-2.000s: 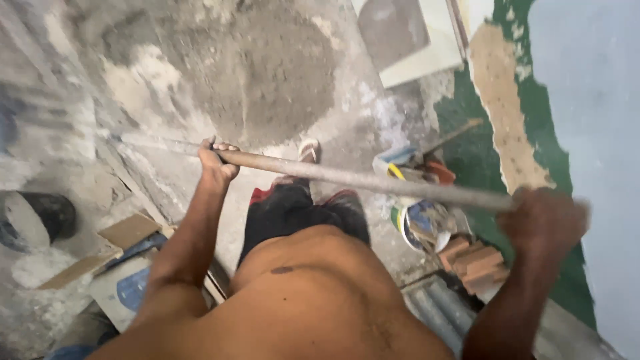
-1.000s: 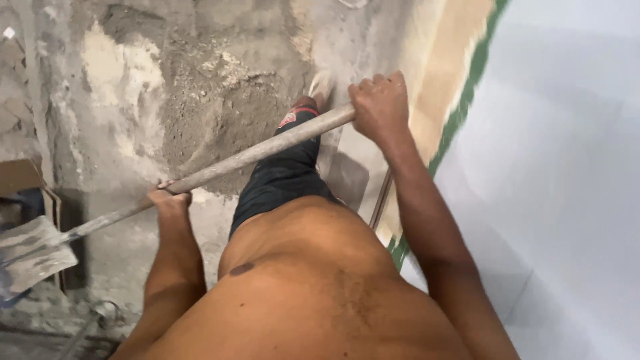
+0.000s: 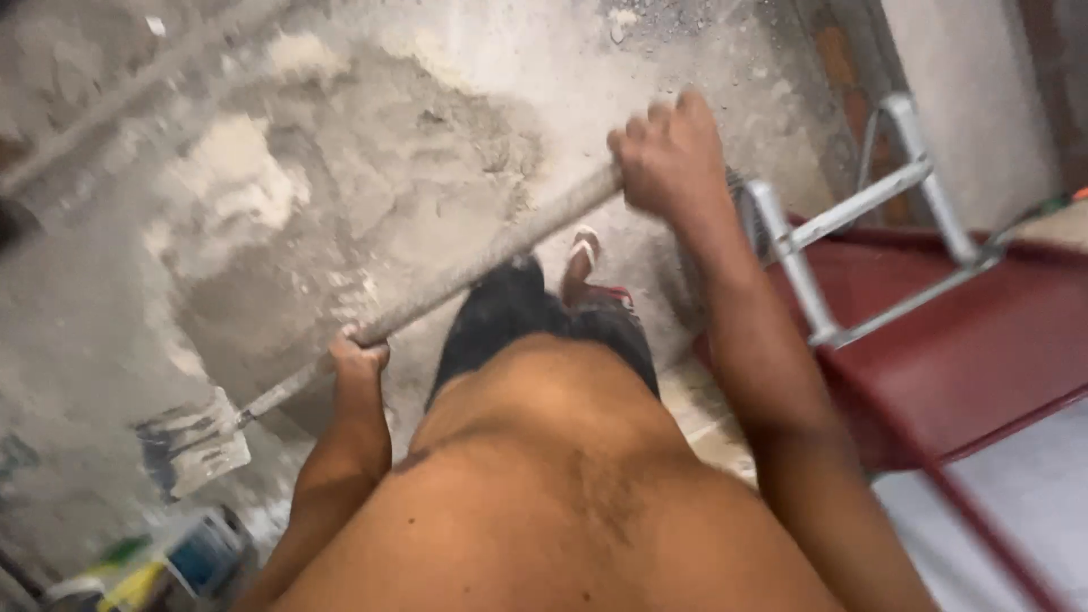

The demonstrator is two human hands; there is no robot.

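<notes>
A shovel (image 3: 493, 255) with a long, dusty wooden handle slants across the front of my body. Its mortar-smeared metal blade (image 3: 200, 442) is at the lower left, over the floor. My left hand (image 3: 359, 350) grips the lower part of the handle. Higher up, at the handle's upper end, my right hand (image 3: 667, 153) is closed in a fist around it. A wide patch of grey mortar or sandy mix (image 3: 399, 170) lies spread on the concrete floor beyond the handle, with a paler powdery heap (image 3: 242, 174) at its left.
At the right stands a dark red metal wheelbarrow or tray (image 3: 960, 357) beside a whitish tubular metal frame (image 3: 858, 204). A bucket-like container with yellow and blue parts (image 3: 200, 548) is at the lower left. My sandalled foot (image 3: 584, 246) is on the floor ahead.
The view has turned a lot; the red metal object and tubular frame now show at the right. Both hands have stayed on the shovel handle, whose right end was lower than its left two seconds ago.
</notes>
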